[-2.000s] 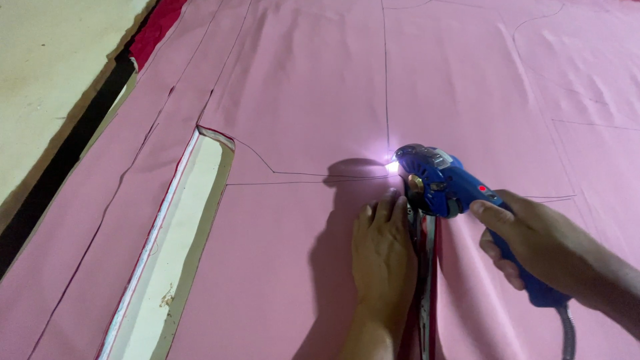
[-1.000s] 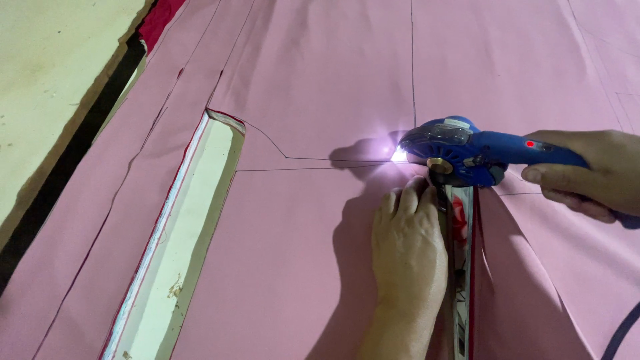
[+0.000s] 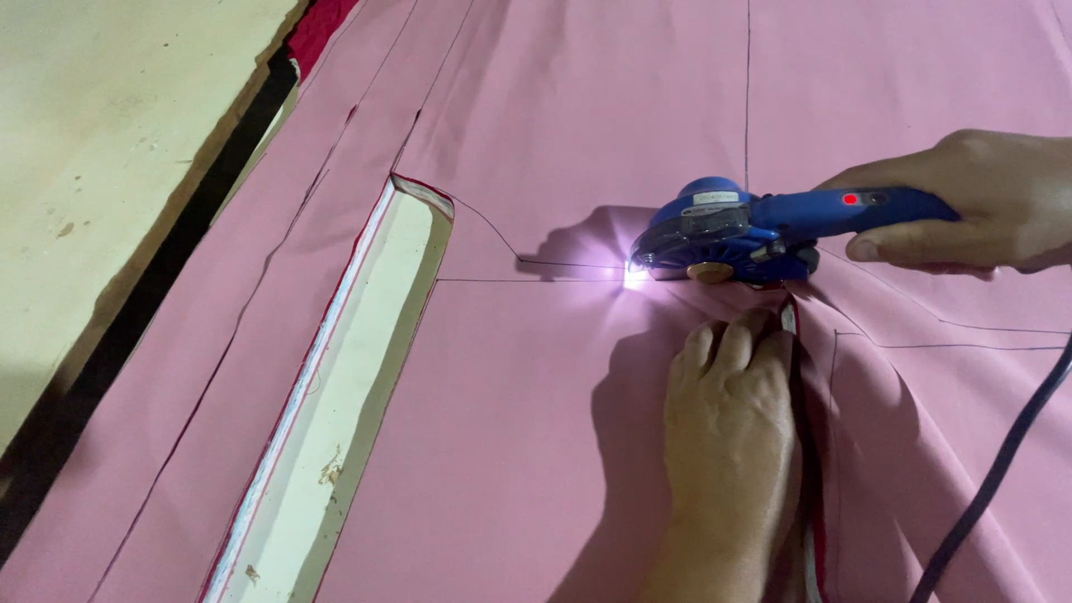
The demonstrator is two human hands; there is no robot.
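My right hand (image 3: 963, 209) grips the handle of a blue electric rotary cloth cutter (image 3: 720, 234), which points left. Its lamp throws a bright spot onto the stacked pink fabric (image 3: 536, 402), beside a drawn line running left. My left hand (image 3: 737, 394) lies flat, palm down, on the fabric just below the cutter, its fingertips near the tool's base. Along its right side runs a cut edge (image 3: 808, 536) showing white and dark red layers. Whether the blade is turning cannot be told.
A long slot cut in the fabric bares the pale tabletop (image 3: 352, 368) at left. Beyond a dark gap lies another pale table surface (image 3: 117, 134). Red cloth (image 3: 322, 29) shows at the top left. The cutter's dark cord (image 3: 997, 477) crosses the fabric at right.
The cutter has swung from pointing up and left to pointing left, with my right hand now higher beside it. My left hand stays on the fabric just below the tool.
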